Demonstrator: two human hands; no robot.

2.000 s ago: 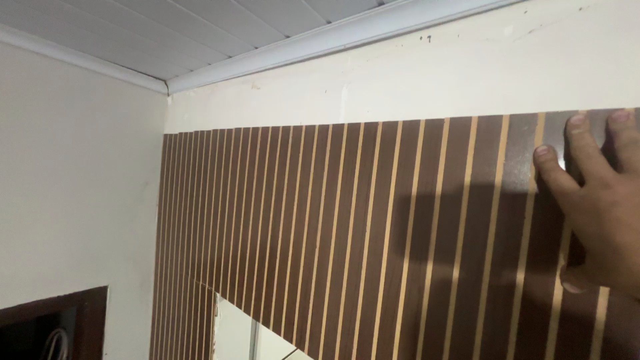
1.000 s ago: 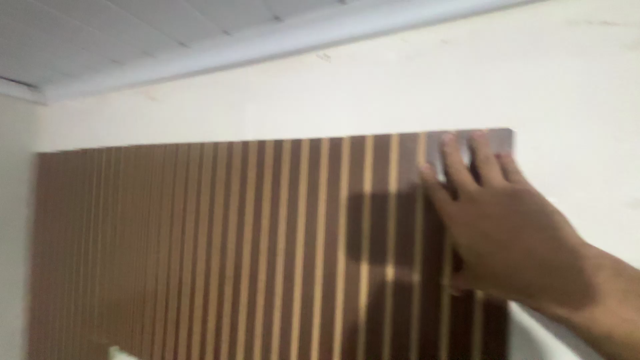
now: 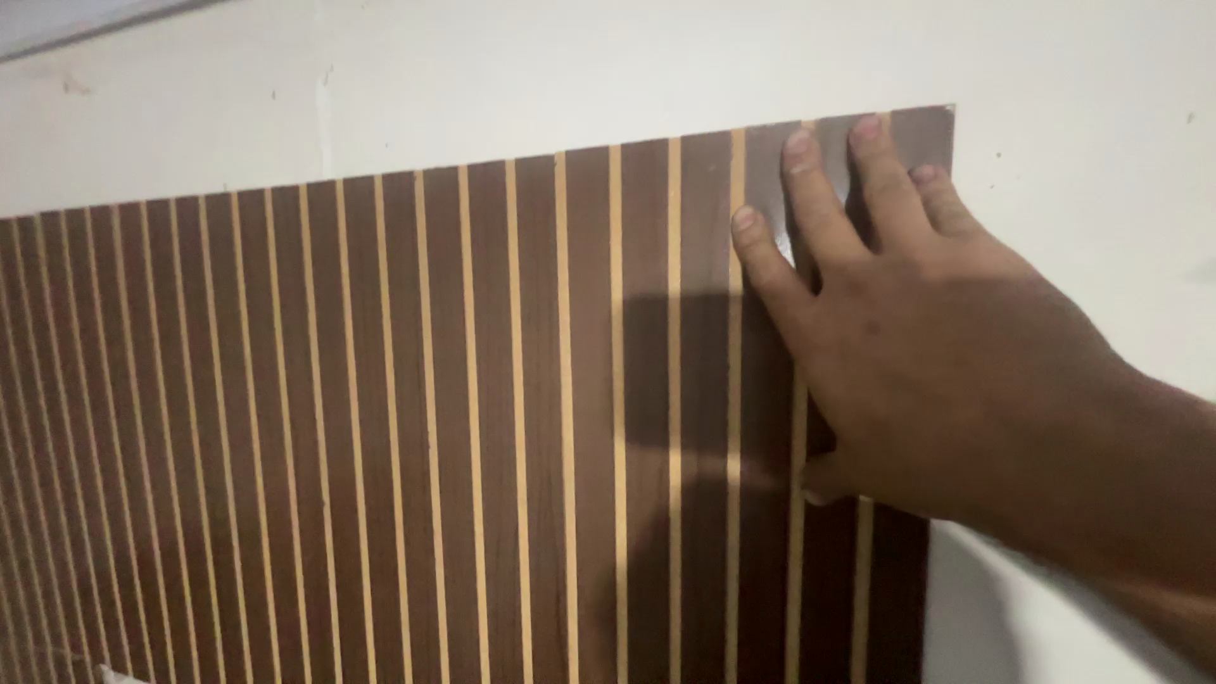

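A dark brown wood-look slatted panel [image 3: 475, 408] with light tan vertical stripes lies against the wall. My right hand [image 3: 912, 342] is laid on its upper right part, back of the hand toward me, fingers spread and pointing up and left. The fingertips rest just below the panel's top edge, close to its right corner, and the thumb tip shows lower down on the dark face. Nothing is held in this hand. The hand and forearm cover part of the panel's right edge. My left hand is out of view.
Off-white wall [image 3: 570, 66] with small marks and smudges shows above and to the right of the panel. A strip of pale ceiling trim [image 3: 85, 24] crosses the top left corner. Shadows fall on the panel left of my hand and on the wall below my forearm.
The view has swung right and closer, bringing in the panel's right edge and losing the doorway seen at the lower left. My right hand remains spread on the panel.
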